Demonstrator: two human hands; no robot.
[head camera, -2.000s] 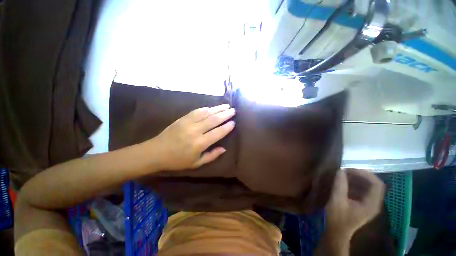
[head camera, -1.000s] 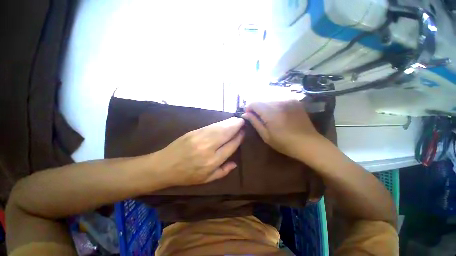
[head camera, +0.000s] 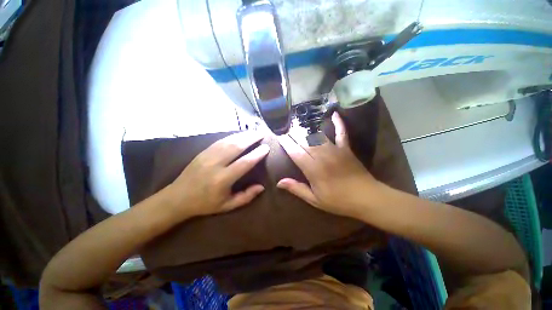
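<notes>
A brown garment panel (head camera: 242, 233) lies flat on the white table under the needle area and hangs over the front edge. My left hand (head camera: 221, 172) rests flat on it, left of the needle, fingers spread. My right hand (head camera: 330, 172) rests on it to the right, fingers spread, fingertips close to the presser foot area. The white sewing machine head (head camera: 436, 57) with a blue stripe stands above, its curved chrome part (head camera: 265, 66) in front of the needle. Lamp glare and the chrome part hide the needle and the seam.
More brown cloth (head camera: 45, 139) is heaped at the left. A blue basket (head camera: 203, 293) with mixed scraps is below left. A green basket (head camera: 525, 212) is below right. The ruler-marked table edge (head camera: 466, 184) runs at the right. Dark cords or handles (head camera: 542, 130) lie at the far right.
The view has shifted, showing the machine head nearer the centre. My right hand has moved from pinching beside my left fingertips to lying spread on the cloth. My left hand stays on the panel.
</notes>
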